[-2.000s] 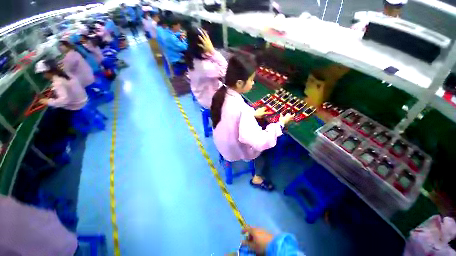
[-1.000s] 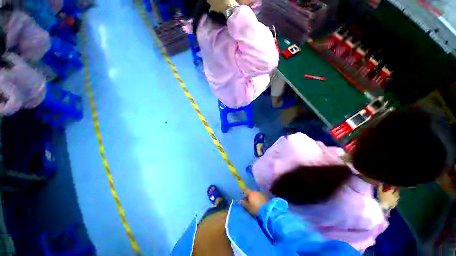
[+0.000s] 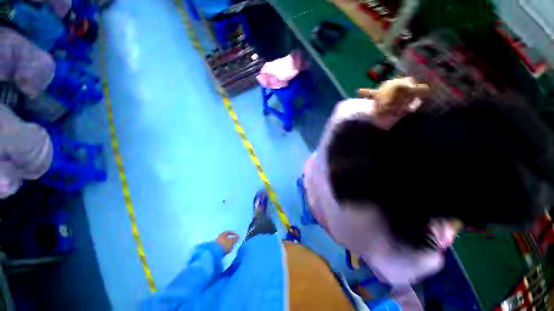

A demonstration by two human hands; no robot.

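Observation:
My left hand [image 3: 228, 241] shows small at the lower middle, beyond my blue sleeve. It hangs over the floor with fingers loosely apart and nothing seen in it. My right hand is not visible; only a bit of blue, perhaps its sleeve, shows at the bottom edge. Neither hand touches any work item. Blurred red phones [image 3: 523, 296] lie at the lower right on the green bench [image 3: 486, 261], far from my left hand.
A dark-haired person in a pink smock [image 3: 358, 225] sits close on my right, one hand raised. Beyond are a blue stool with pink cloth [image 3: 281, 71], stacked trays [image 3: 235, 68] on the floor and a black object [image 3: 328, 34] on the bench. Yellow-black lines [image 3: 243, 136] edge the aisle; people sit left.
The view has moved forward along the aisle, past seated people. My left hand has come into view at the lower middle; my right hand has gone out of sight.

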